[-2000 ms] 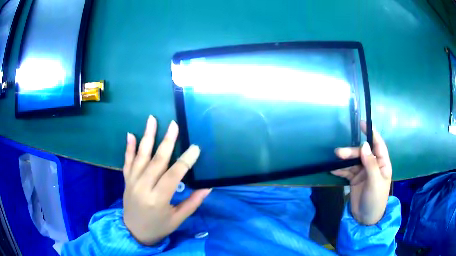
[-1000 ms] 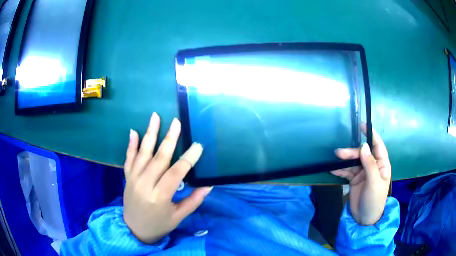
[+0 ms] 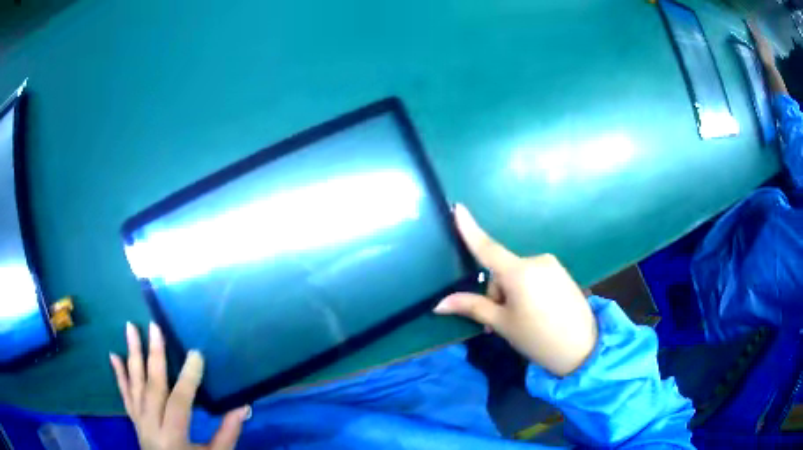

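Observation:
A touch panel with a thick black edge (image 3: 308, 255) lies slanted in front of me, its near edge by the bench's front rim. Glare crosses its glass; I cannot tell whether a separate frame is fitted. My right hand (image 3: 528, 303) grips its near right corner, thumb at the near edge and index finger along the right edge. My left hand (image 3: 167, 400) is at the near left corner, cut off by the picture's bottom. Its fingers are spread; the index fingertip, with a pale cover, rests on the black edge, and the thumb tip is beside the near edge.
Green bench surface (image 3: 563, 105). A dark-edged panel (image 3: 11, 237) with a gold flex tail (image 3: 62, 314) is cut off at the left. Two narrow-looking panels (image 3: 702, 75) (image 3: 755, 88) lie at the far right, near another person's hand (image 3: 766, 57) and blue sleeve.
The view has swung right, so the panel and my hands appear further left and slanted. My right index finger now lies along the right edge. More of the right side shows.

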